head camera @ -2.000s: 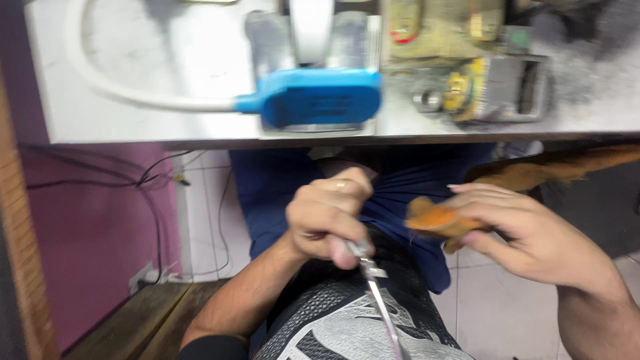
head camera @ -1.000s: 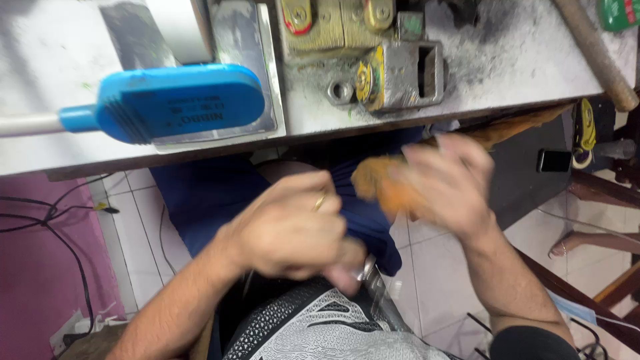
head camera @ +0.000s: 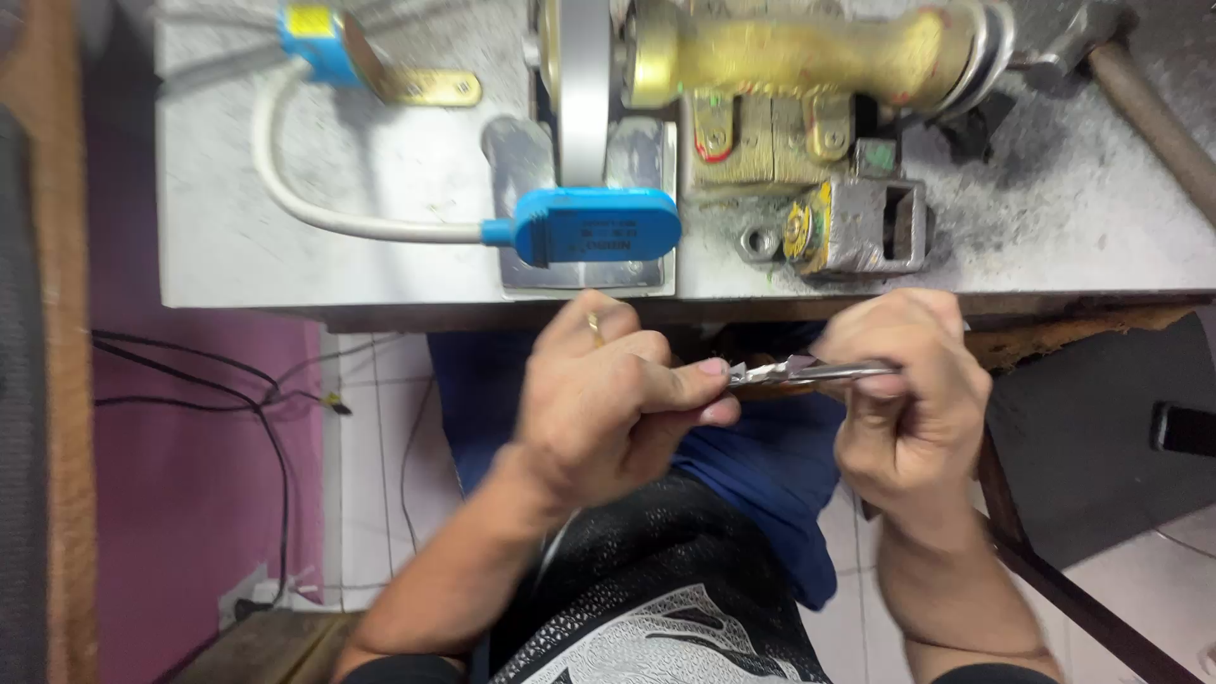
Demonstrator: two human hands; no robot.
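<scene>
My left hand (head camera: 613,399) pinches one end of a slim, shiny metal piece (head camera: 807,371) between thumb and fingers. The other end is gripped by my right hand (head camera: 907,380), its thumb beneath the metal. The piece lies nearly level across my lap, just in front of the bench edge; crinkled, foil-like bits show on it near my left fingertips. Something brown-orange shows just behind it, partly hidden by my right hand, and I cannot tell whether it is the orange-brown cloth-like thing held earlier.
On the white workbench (head camera: 408,271) stand a wheel (head camera: 582,95) with a brass-coloured shaft housing (head camera: 798,57), a blue plastic unit (head camera: 598,225) on a white hose, a metal block (head camera: 869,228), a nut (head camera: 760,243) and a hammer (head camera: 1140,114). Black cables (head camera: 271,418) hang at the left.
The metal piece, angled down toward my shirt two seconds ago, is now level between both hands. My right hand, which held an orange-brown thing apart before, now grips the metal. The view has shifted.
</scene>
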